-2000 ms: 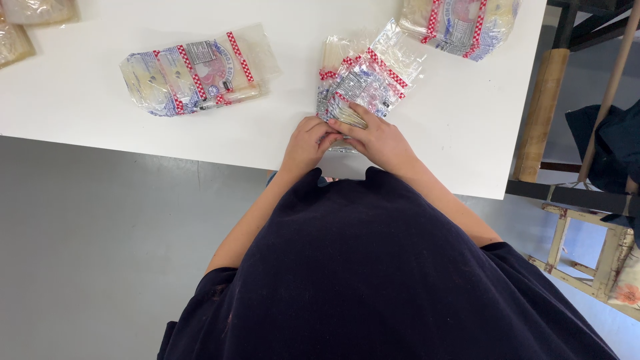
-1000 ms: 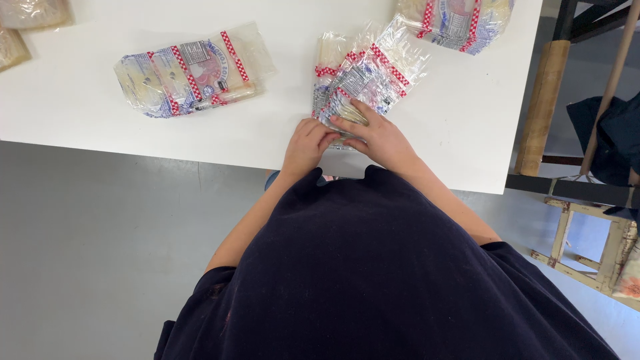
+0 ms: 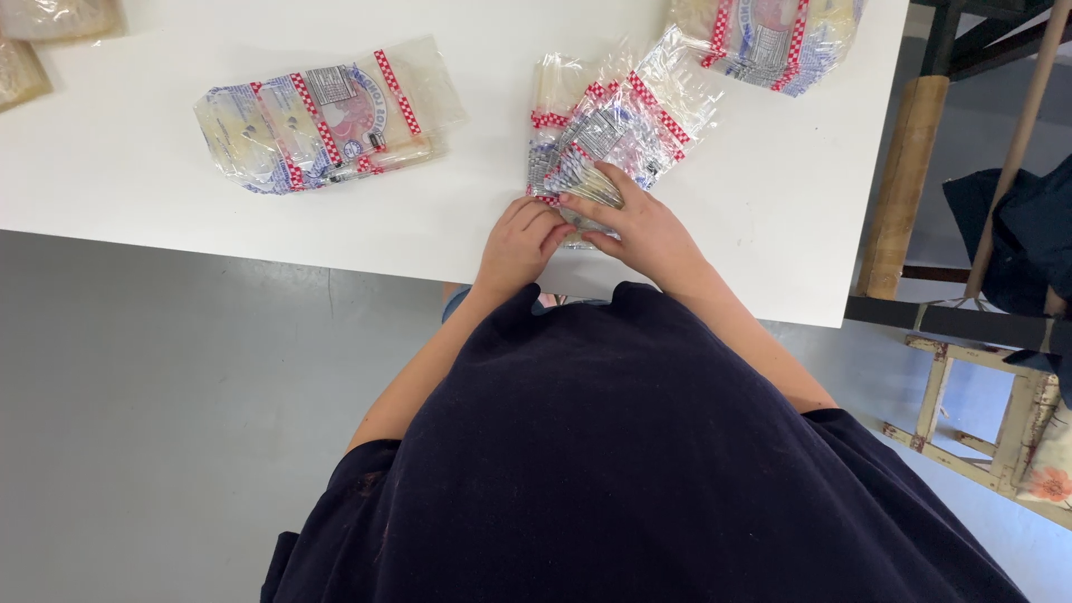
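Near the table's front edge, my right hand (image 3: 641, 222) grips the gathered lower end of a fanned stack of clear printed plastic bags (image 3: 620, 126) with red checkered bands. My left hand (image 3: 521, 243) is beside it, its fingertips at the lower left edge of the stack; whether they pinch a bag cannot be told. Farther left, another pile of the same printed bags (image 3: 327, 117) lies flat. A third pile of printed bags (image 3: 766, 38) is at the upper right, cut off by the frame's top.
The white table (image 3: 402, 222) ends close to my body. Clear plastic packs (image 3: 59, 17) with pale contents lie at the far upper left. Right of the table stand a dark metal frame (image 3: 938, 314), a brown cardboard-like roll (image 3: 904, 184), dark cloth (image 3: 1030, 234) and a worn cream frame (image 3: 934, 394).
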